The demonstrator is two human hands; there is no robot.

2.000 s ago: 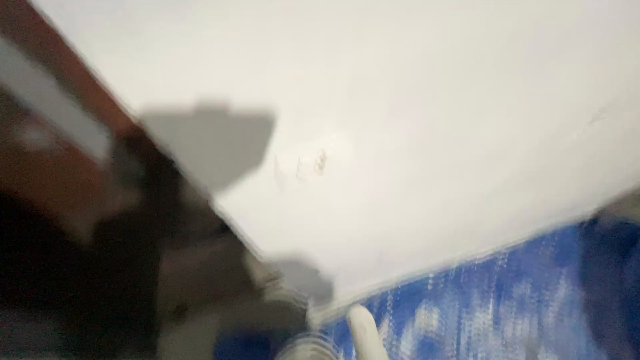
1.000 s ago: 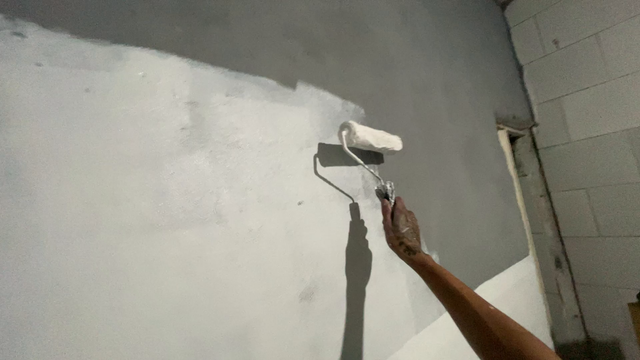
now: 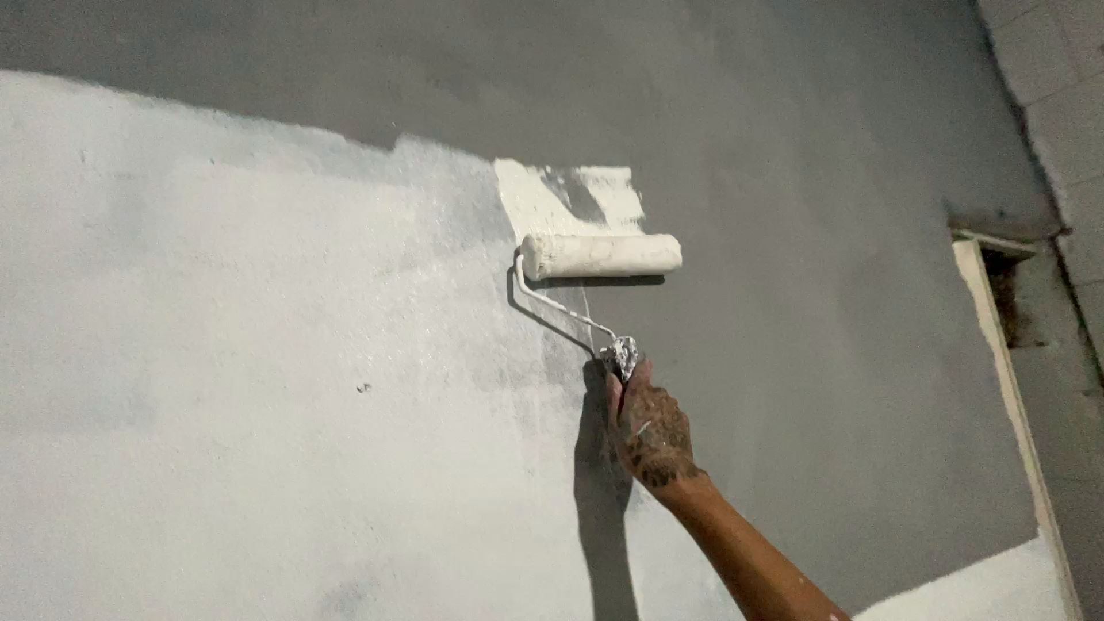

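My right hand (image 3: 653,429), spotted with paint, is closed around the handle of a paint roller (image 3: 604,257). The roller's white cover lies level against the wall (image 3: 776,285), and its bent wire frame runs down from the cover's left end to the paint-crusted handle top. Fresh white paint (image 3: 526,194) shows just above the cover, with a grey gap inside it. White paint covers the wall to the left; grey surface lies above and to the right. My left hand is out of view.
At the right stands an opening with a pale upright edge strip (image 3: 1005,362). Beyond the corner is a wall of pale blocks (image 3: 1069,129). A white area (image 3: 975,586) crosses the lower right of the grey wall. Shadows of the roller and arm fall on the wall.
The view has swung from a blurred white surface to the wall. Since one second ago, a fresh white patch has appeared on the grey above the roller, which now touches the wall.
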